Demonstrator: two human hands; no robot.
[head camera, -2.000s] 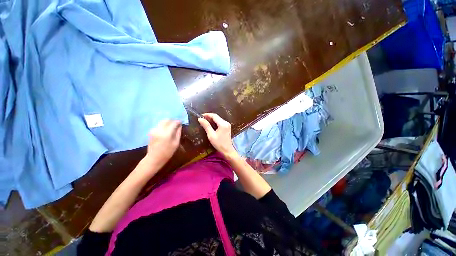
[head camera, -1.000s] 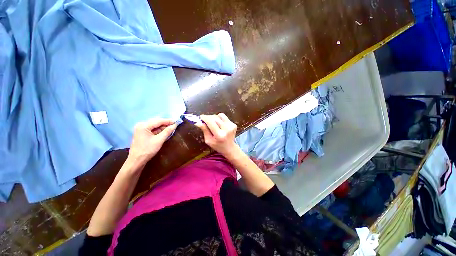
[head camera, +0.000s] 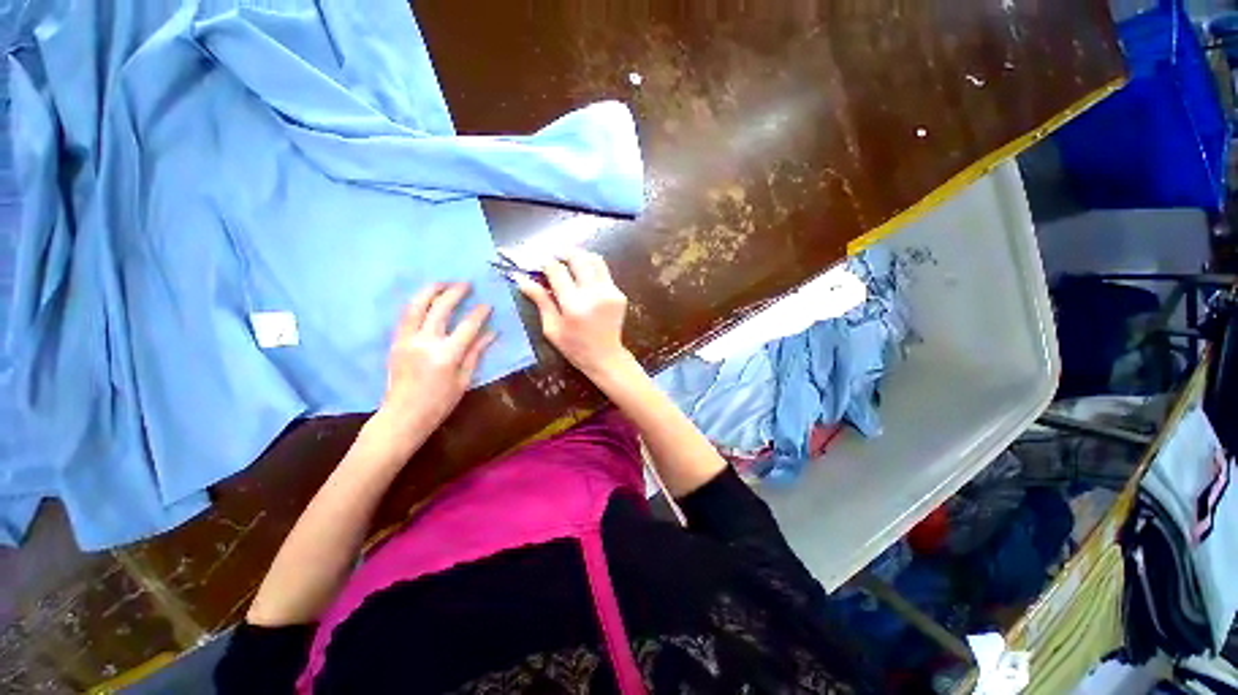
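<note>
The light blue shirt (head camera: 353, 245) lies spread on the brown table at the left, with its sleeve (head camera: 570, 160) stretched to the right. A small white label (head camera: 276, 329) shows on the cloth. My left hand (head camera: 437, 356) lies on the shirt near its lower right corner, fingers apart and slightly blurred. My right hand (head camera: 581, 310) is beside the shirt's right edge and holds small thread snips (head camera: 513, 268), their tips at the edge. The snips' grip is mostly hidden in the fingers.
The brown table (head camera: 801, 122) has yellow edging. A pale plastic bin (head camera: 950, 380) below its right edge holds crumpled blue and white garments (head camera: 801, 367). A blue container (head camera: 1140, 116) is at the upper right. Folded clothes (head camera: 1174, 516) are stacked at the far right.
My left hand has let go of the shirt's corner, which now lies flat. My right hand with the snips has moved up along the shirt's right edge.
</note>
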